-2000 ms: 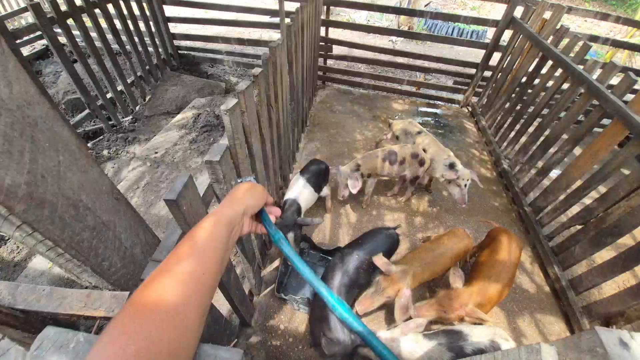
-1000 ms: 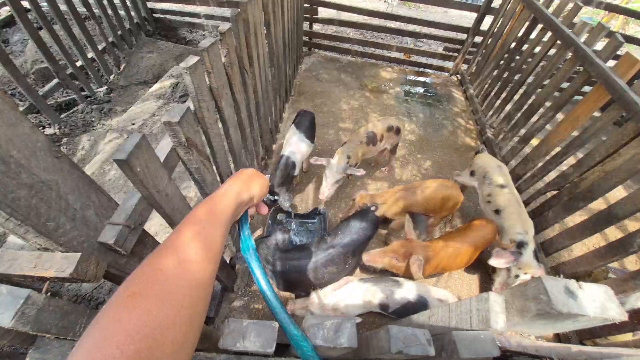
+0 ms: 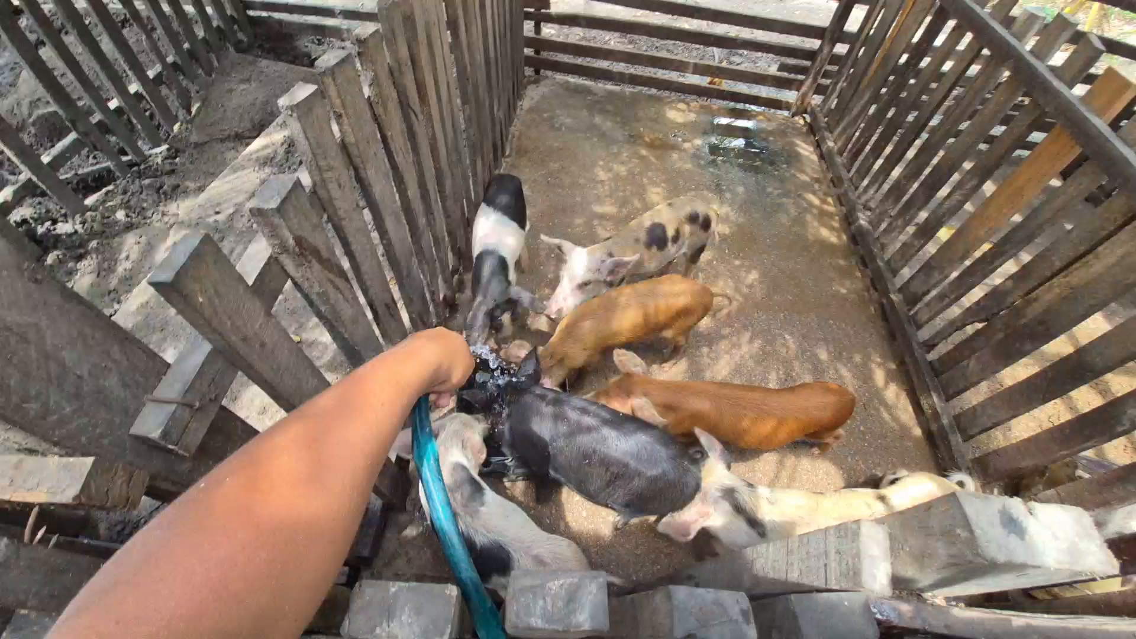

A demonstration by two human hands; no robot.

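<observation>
My left hand (image 3: 444, 362) reaches over the pen's front boards, its fingers closed around a blue-green hose (image 3: 437, 484) that hangs down to the lower edge. Water (image 3: 495, 366) splashes just beyond the hand, over a dark trough mostly hidden by heads. A black pig (image 3: 603, 453) has its head there. Crowding near it are a brown pig (image 3: 635, 315), another brown pig (image 3: 745, 413), a black-and-white pig (image 3: 499, 226), a spotted pig (image 3: 661, 238) and a white pig with dark patches (image 3: 519, 532). A pale pig (image 3: 799, 515) stands behind the front boards. My right hand is out of view.
Upright wooden slats (image 3: 333, 191) form the left fence, close beside my forearm. A slatted fence (image 3: 1003, 240) runs along the right. Rough-cut board ends (image 3: 557, 603) line the near edge. Wet concrete floor (image 3: 745, 195) lies behind the pigs.
Splashing water now shows beyond my left hand. The pigs have gathered closer around that spot; a brown pig has moved its head in. The pale pig has turned from the right fence toward the front.
</observation>
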